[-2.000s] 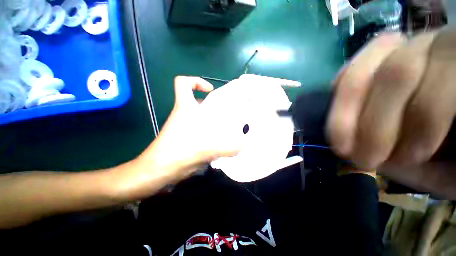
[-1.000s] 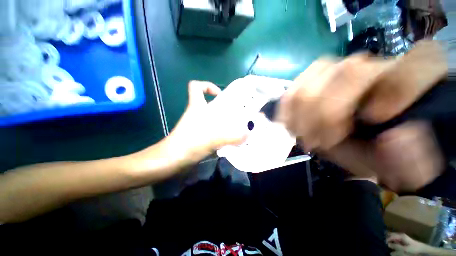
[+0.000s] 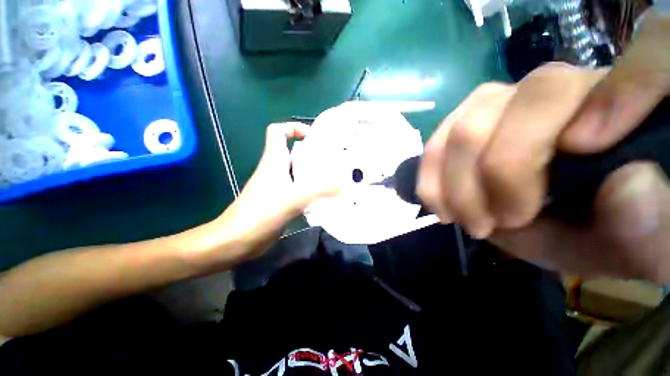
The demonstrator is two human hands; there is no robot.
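Observation:
A round white plastic housing (image 3: 367,217) with two prongs towards the right and a dark centre hole is held above the bench edge. My left hand (image 3: 275,183) grips it from its left side, thumb over the face. My right hand (image 3: 514,154) is shut on a black electric screwdriver (image 3: 610,165). The screwdriver's thin bit points left at the housing's face, just right of the centre hole. I cannot tell whether the tip touches. The ring on the housing's face is washed out by glare.
A blue tray (image 3: 189,132) of white rings stands at the left. A grey metal box (image 3: 286,33) stands at the back. A thin dark hand screwdriver lies behind the housing. White pronged housings (image 3: 494,11) and clear plastic packaging (image 3: 577,33) are at the back right. A cardboard box (image 3: 617,297) is at the lower right.
The right hand has steadied and the screwdriver bit now shows near the centre hole. The view has shifted slightly, and the housing is still in my left hand.

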